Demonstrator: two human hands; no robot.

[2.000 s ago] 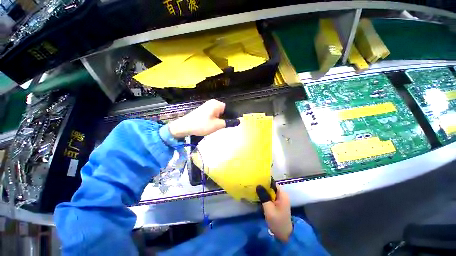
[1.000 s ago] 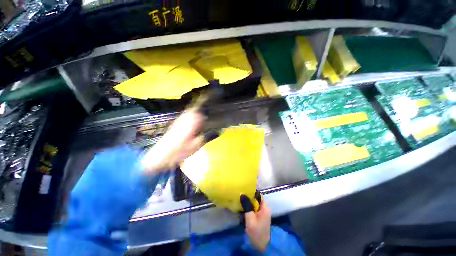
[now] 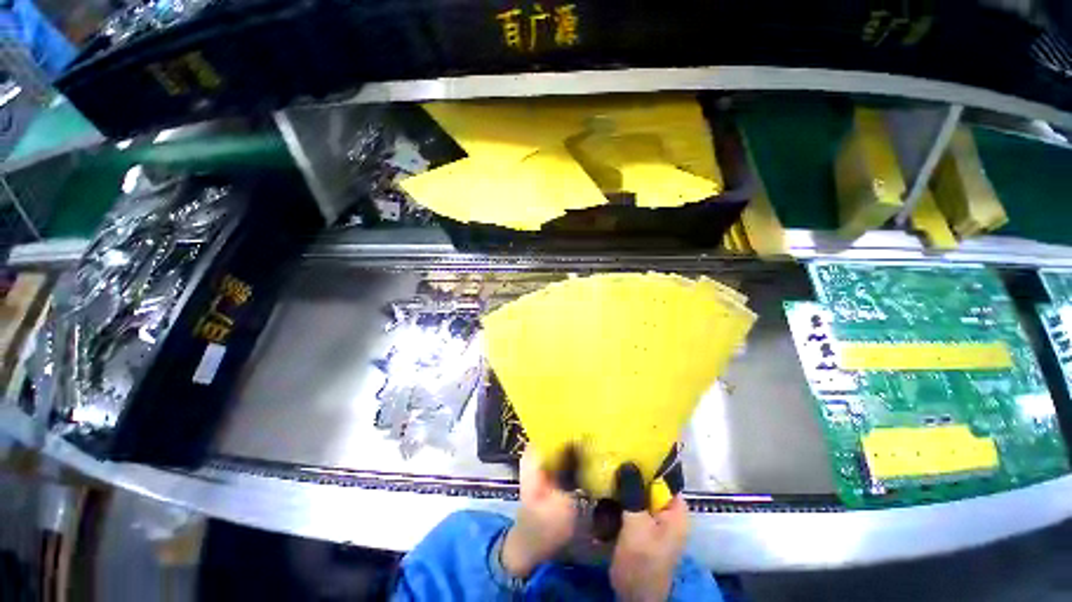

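Observation:
A wide fan of yellow strips (image 3: pixel 617 365) is held above the metal surface, narrow end towards me. My left hand (image 3: pixel 543 512) is at the fan's lower left edge, its fingertip blurred, in a black cover. My right hand (image 3: pixel 647 529) grips the fan's narrow end, with black finger covers and a small black and yellow-orange tool (image 3: pixel 665 485) partly hidden in it. The small black tray (image 3: pixel 503 423) shows left of the fan with thin slivers in it, mostly covered by the fan.
Silver metal parts (image 3: pixel 423 376) lie left of the tray. A tall black bin (image 3: pixel 223 318) of shiny parts stands further left. A green circuit board (image 3: pixel 940 388) is at the right. Behind are a shelf bin of yellow fans (image 3: pixel 517 176) and upright strip stacks (image 3: pixel 868 176).
My left hand has come down from the fan's upper left to its narrow end beside my right hand. The fan is spread wider and more upright. The camera view has shifted.

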